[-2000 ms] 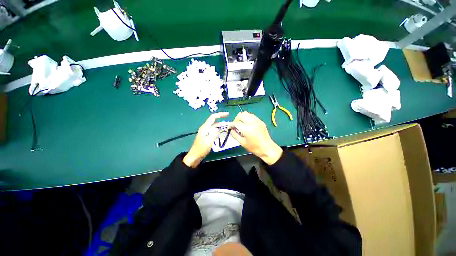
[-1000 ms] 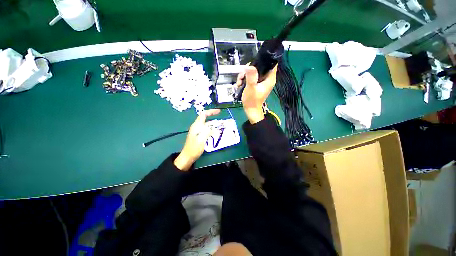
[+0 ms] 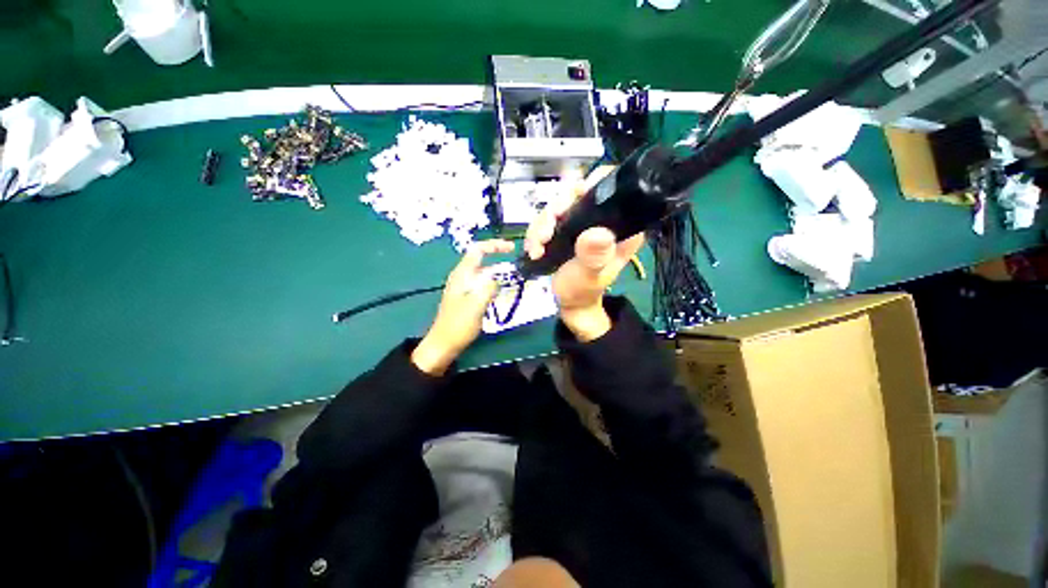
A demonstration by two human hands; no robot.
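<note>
A white plastic housing (image 3: 531, 308) lies at the bench's front edge, with a black cable (image 3: 391, 301) running out to its left. My left hand (image 3: 460, 306) holds the housing at its left side. My right hand (image 3: 584, 267) is wrapped around the black electric screwdriver (image 3: 609, 209), which slants down to the left. Its tip is at the housing's upper part, close to my left fingertips. The exact contact and any screw are too small to tell.
The screw feeder (image 3: 549, 113) stands behind my hands. Left of it are white small parts (image 3: 423, 184), brass-coloured parts (image 3: 294, 159) and white housings (image 3: 58, 147). Right are black cables (image 3: 680, 276), more housings (image 3: 818, 207) and an open carton (image 3: 833, 436). The pliers are mostly hidden.
My right hand has taken hold of the hanging screwdriver and brought it from the feeder down to the housing. My left hand has stayed at the housing.
</note>
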